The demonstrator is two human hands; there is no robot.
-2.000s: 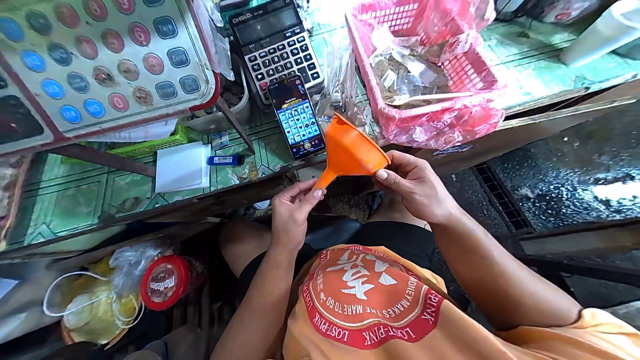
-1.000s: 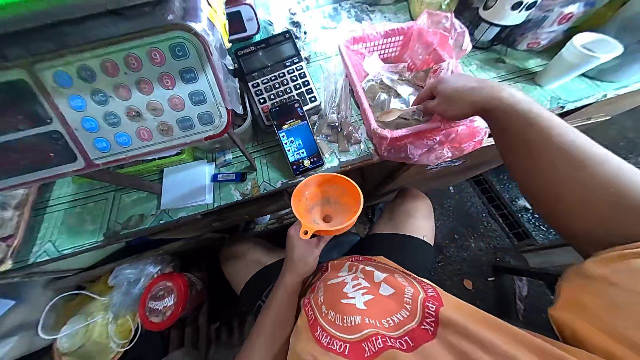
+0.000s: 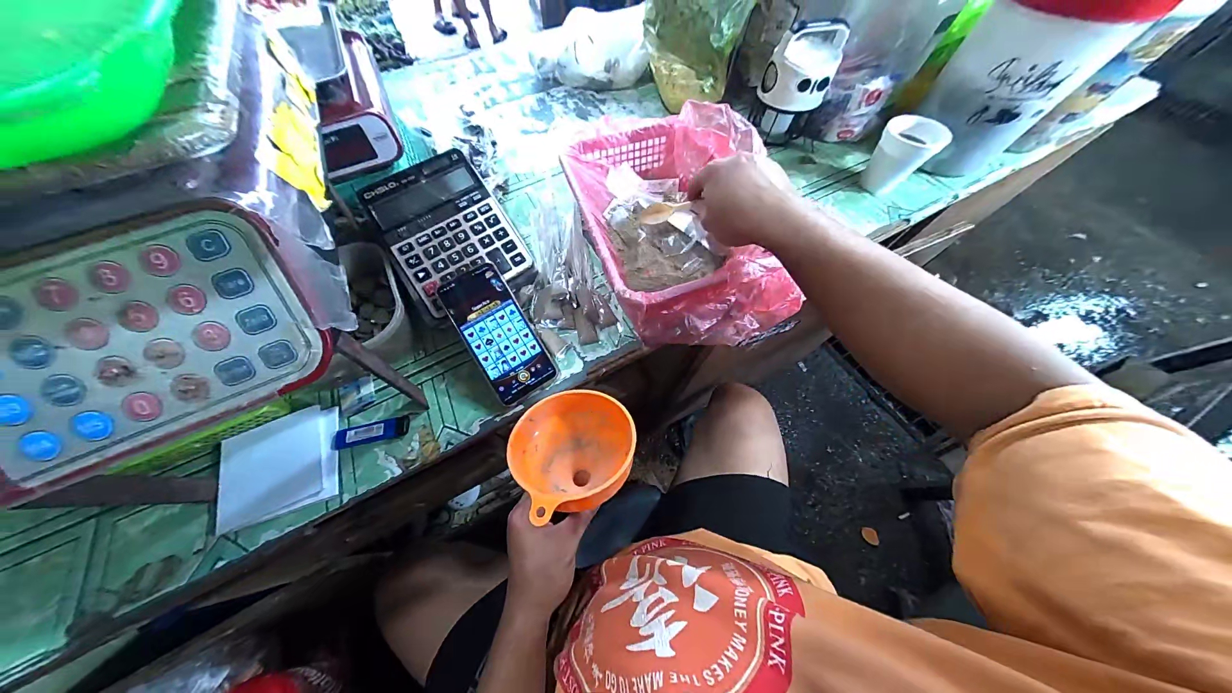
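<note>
My left hand (image 3: pixel 547 553) grips an orange plastic funnel (image 3: pixel 572 450) from below, its wide mouth facing up, near the table's front edge. Over a pink plastic basket (image 3: pixel 616 252) lined with a pink bag, my right hand (image 3: pixel 736 200) holds a light-coloured spoon (image 3: pixel 662 213). Brownish powder (image 3: pixel 659 262) and clear plastic bags lie in the basket, under the spoon. Left of the basket are small clear bags (image 3: pixel 577 313) with brown contents. A lit phone (image 3: pixel 496 334) leans against a calculator (image 3: pixel 445 223).
A scale with a keypad (image 3: pixel 144 337) stands at the left, near white paper (image 3: pixel 272 467) and a blue lighter (image 3: pixel 372 432). Behind the basket are a white lantern (image 3: pixel 803 69) and a filled plastic bag (image 3: pixel 695 48). A white cup (image 3: pixel 905 152) and a large container (image 3: pixel 1039 82) stand at the right.
Both hands were on the funnel at first; my right hand let go and moved to the basket, where it now holds a spoon. The funnel's mouth has turned upward.
</note>
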